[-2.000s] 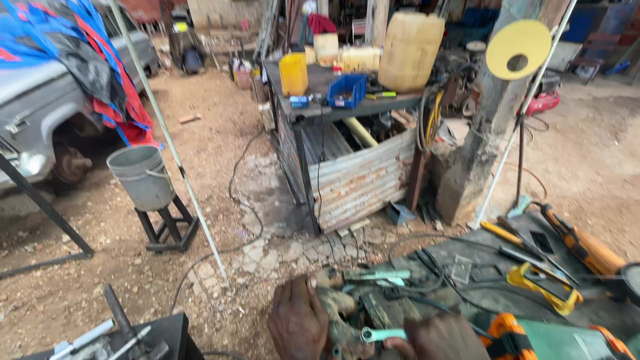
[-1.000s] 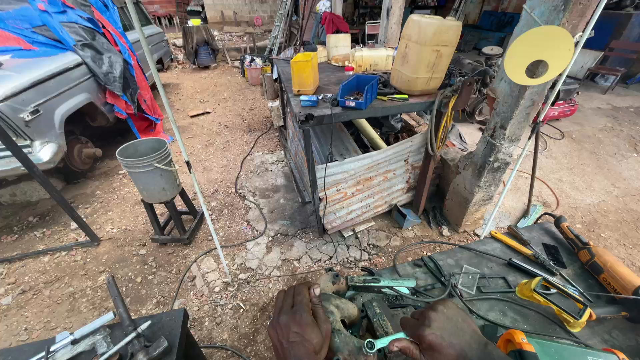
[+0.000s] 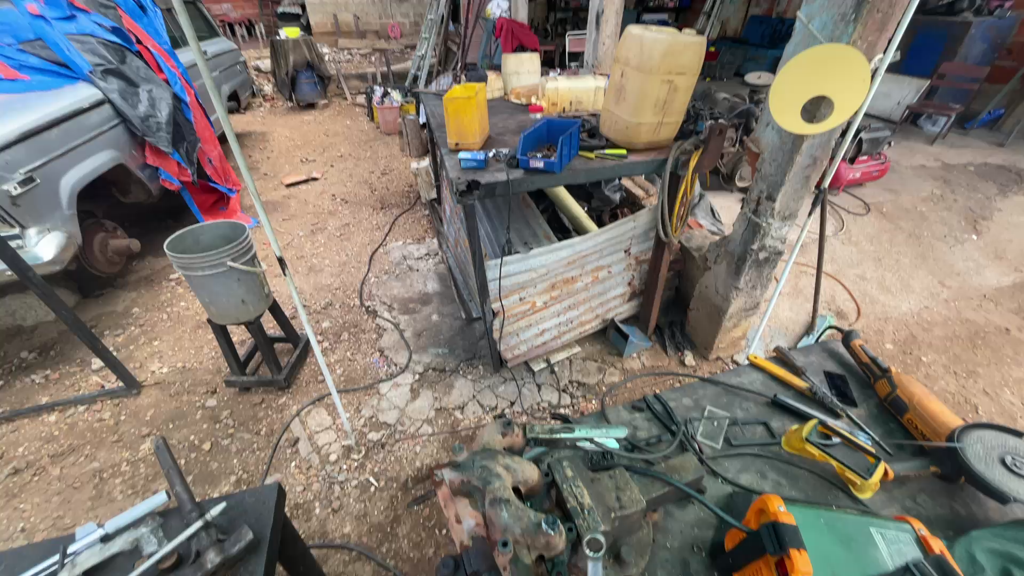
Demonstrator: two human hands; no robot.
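Neither my left hand nor my right hand shows now. A rusty cast-metal exhaust manifold (image 3: 500, 488) lies at the bottom centre, beside a bench vise (image 3: 596, 492). The ring end of a combination wrench (image 3: 594, 546) points up at the bottom edge, over the vise's lower part; its lower end is cut off by the frame. Locking pliers (image 3: 576, 433) lie behind the vise, with black cable near them. What touches the wrench below the frame is hidden.
An angle grinder (image 3: 912, 392), a yellow-framed tool (image 3: 836, 460) and a green case with orange latches (image 3: 864, 532) crowd the right. A hammer (image 3: 200, 512) lies on the low table at left. A bucket (image 3: 220, 272) stands on a stool; cables cross the ground.
Both hands, at the manifold and the wrench in the earlier frames, have gone out of view. The wrench's ring end now points upward; before, it pointed left.
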